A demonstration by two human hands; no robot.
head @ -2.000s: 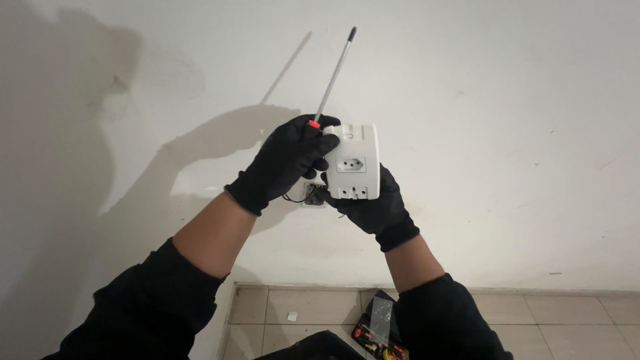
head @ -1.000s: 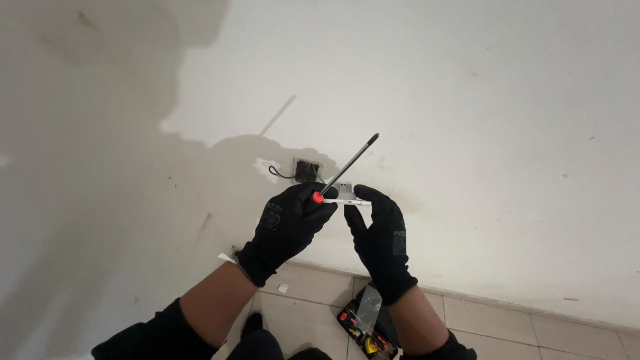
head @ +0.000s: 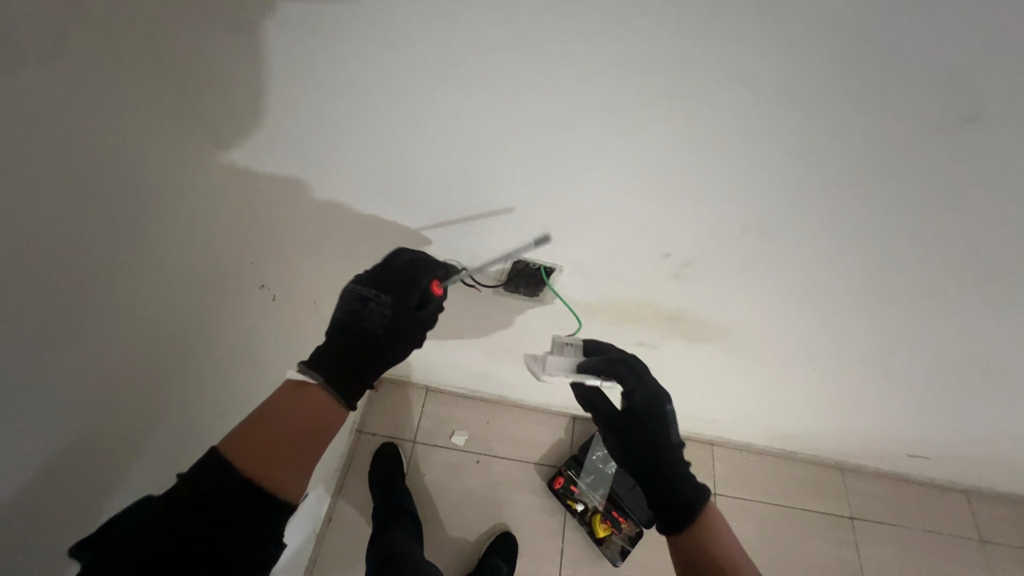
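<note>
My left hand (head: 388,324), in a black glove, grips a screwdriver (head: 500,260) by its red-ended handle; the shank points up and right across the wall. White electrical socket module (head: 564,360) is pinched between the fingers of my gloved right hand (head: 632,416), its back turned up and its face hidden. A green wire (head: 570,308) runs from the recessed wall box (head: 528,278) down to the module. One black wire (head: 486,284) comes out of the box to the left and ends close to my left fingers.
An open black toolbox (head: 600,512) with tools and a clear plastic bag lies on the tiled floor below my right hand. Two dark shoes (head: 388,464) stand on the tiles. A small white scrap (head: 458,438) lies near the wall's foot.
My hands have moved apart; a second ago both were at the socket module. The module is now lower, in my right hand alone, and the green wire shows stretched from the box.
</note>
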